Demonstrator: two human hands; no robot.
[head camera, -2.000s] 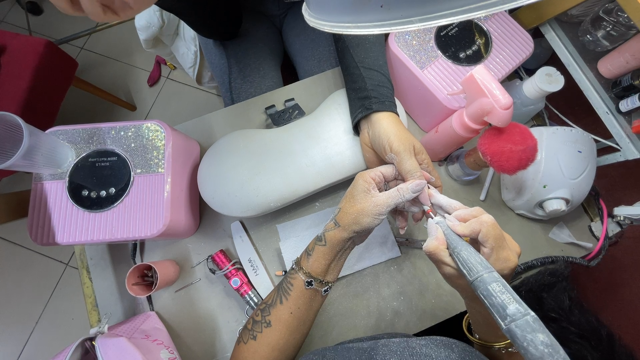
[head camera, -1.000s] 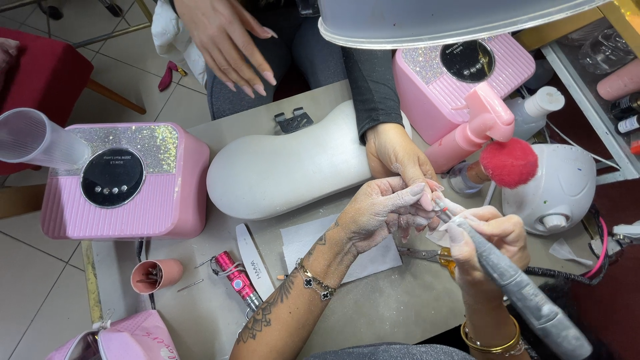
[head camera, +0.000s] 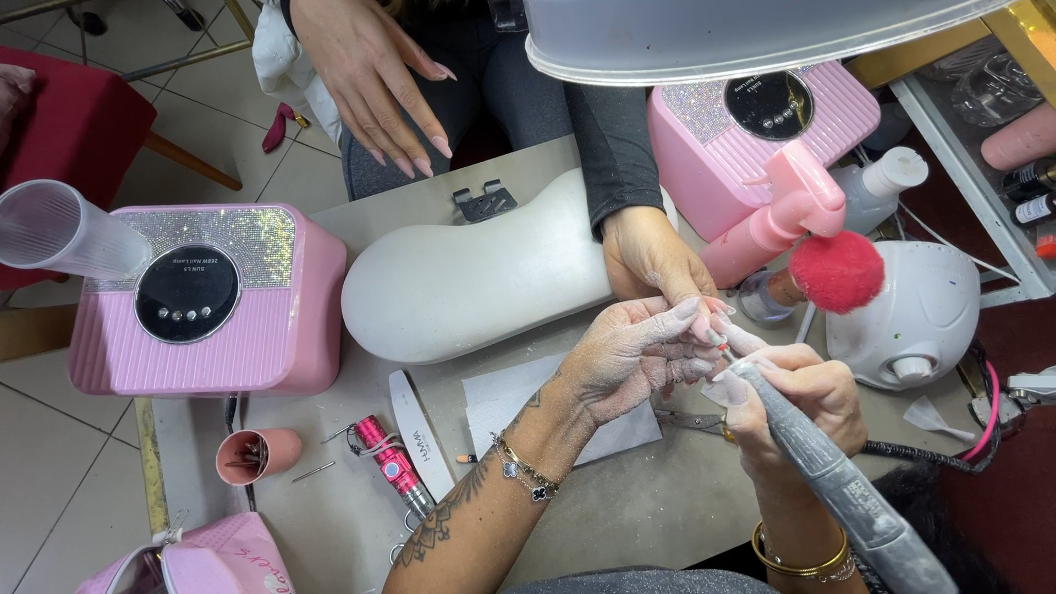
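My left hand (head camera: 639, 355), coated in white dust, holds a finger of another person's hand (head camera: 656, 260). In my right hand (head camera: 796, 392) is a grey electric nail drill handpiece (head camera: 841, 483), its bit with a red band against or very near that finger's nail. The other person's forearm crosses a white padded armrest (head camera: 478, 276); their second hand (head camera: 379, 82) hangs above their lap. Under my left wrist lies a white paper towel (head camera: 516, 396). Metal scissors (head camera: 689, 421) lie partly hidden below my hands.
Pink nail lamps stand left (head camera: 206, 305) and upper right (head camera: 759, 132). A pink spray bottle (head camera: 775, 214), a red fluffy brush (head camera: 837, 272) and a white drill unit (head camera: 903, 313) stand right. Nail file (head camera: 421, 433), pink flashlight (head camera: 392, 462) and pink cup (head camera: 260, 456) are left. A lamp shade (head camera: 742, 37) overhangs.
The other person's free hand, at the top edge two seconds ago, has come into fuller view above their lap. My hands stay around the held finger, with the drill in my right hand.
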